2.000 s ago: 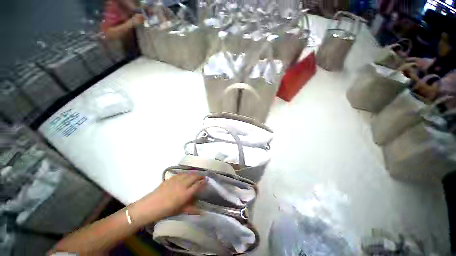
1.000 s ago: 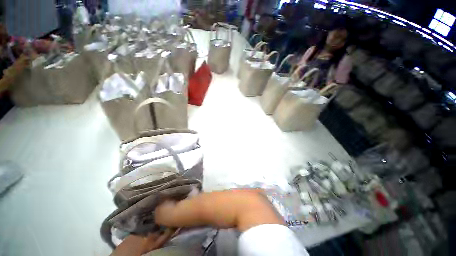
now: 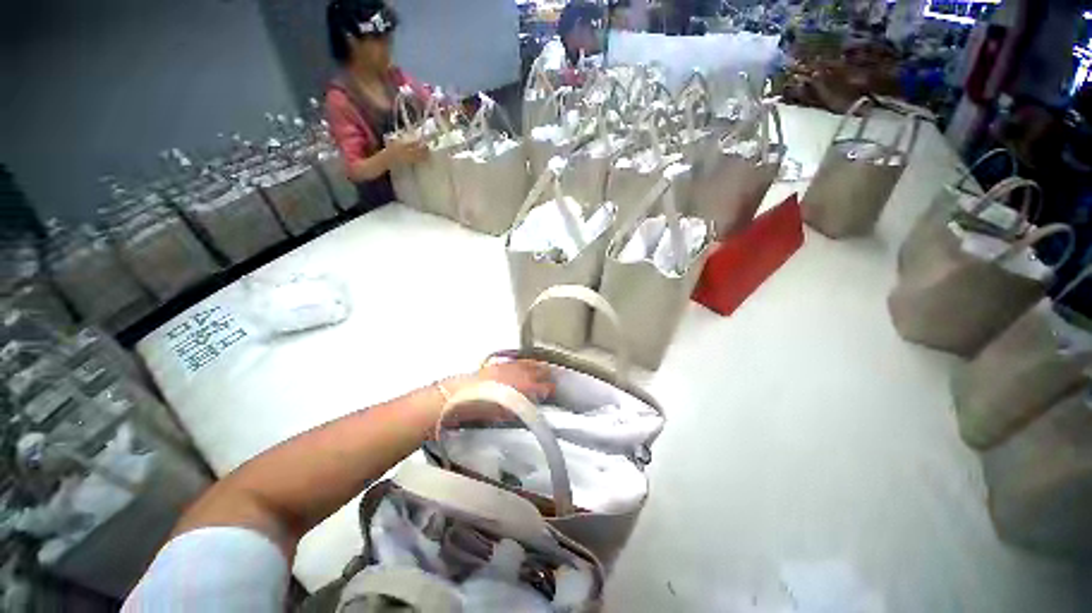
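Note:
My left hand reaches from the lower left to the open top of a beige-grey handbag with white material in its mouth. A stiff handle of the same bag group crosses in front of my wrist. The fingertips are blurred at the rim, so any grip cannot be told. Nearer me stands another open bag, with crumpled white and grey material and a small shiny metal part inside. Two stuffed bags stand just beyond, one at the left and one at the right. My right hand is not in view.
A red wedge-shaped board stands right of the bags. Many stuffed bags fill the far table; more line its right edge. A clear-wrapped white packet lies at left near green lettering. A person handles bags at the far left.
The view has turned back left. My right arm has left the picture. My left hand has moved from the near bag to one farther away. The nearest bag's contents now show crumpled.

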